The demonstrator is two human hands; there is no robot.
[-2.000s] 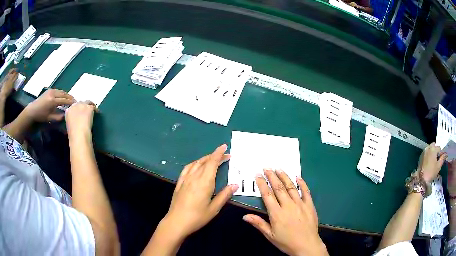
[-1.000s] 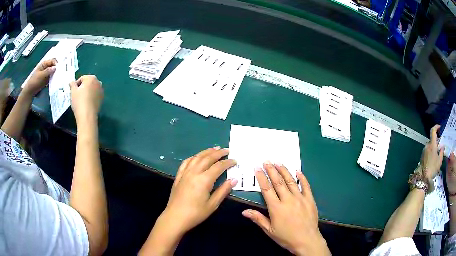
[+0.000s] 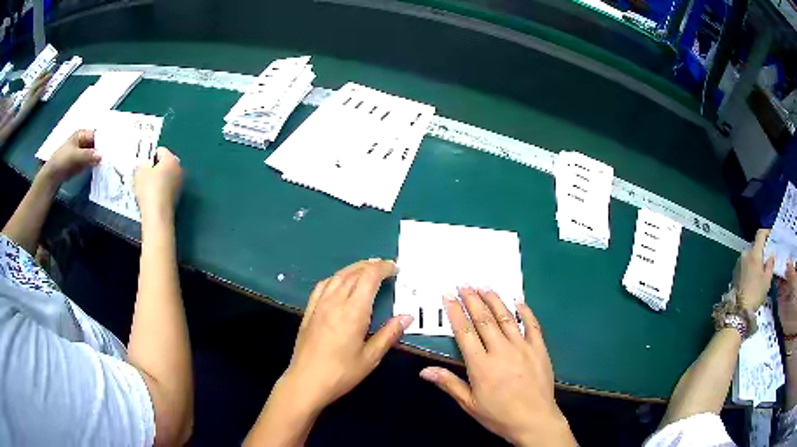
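Observation:
A white squarish leaflet (image 3: 456, 253) lies flat at the bench's front edge, with short black dashes along its near side. My left hand (image 3: 343, 327) rests at its left edge, fingers apart, fingertips touching the edge. My right hand (image 3: 500, 358) lies flat on its lower right part, fingers slightly spread, thumb out to the left, hiding some of the dashes. Neither hand grips the leaflet. A wide, slightly fanned sheet pile (image 3: 354, 144) lies behind it to the left. Two narrow folded stacks, one farther back (image 3: 584, 196) and one nearer (image 3: 654, 257), stand to the right.
A neighbour's uneven folded stack (image 3: 269, 100) is left of the sheet pile. A person at left holds a printed sheet (image 3: 122, 161) beside a long white pile (image 3: 87, 113). A person's hand with a bracelet (image 3: 751, 279) holds leaflets at right. A pale tape strip (image 3: 494, 146) crosses the bench.
My hands and the leaflet have hardly moved. The person at left moved from a small white sheet to a printed sheet, now held lower over the bench than a second ago.

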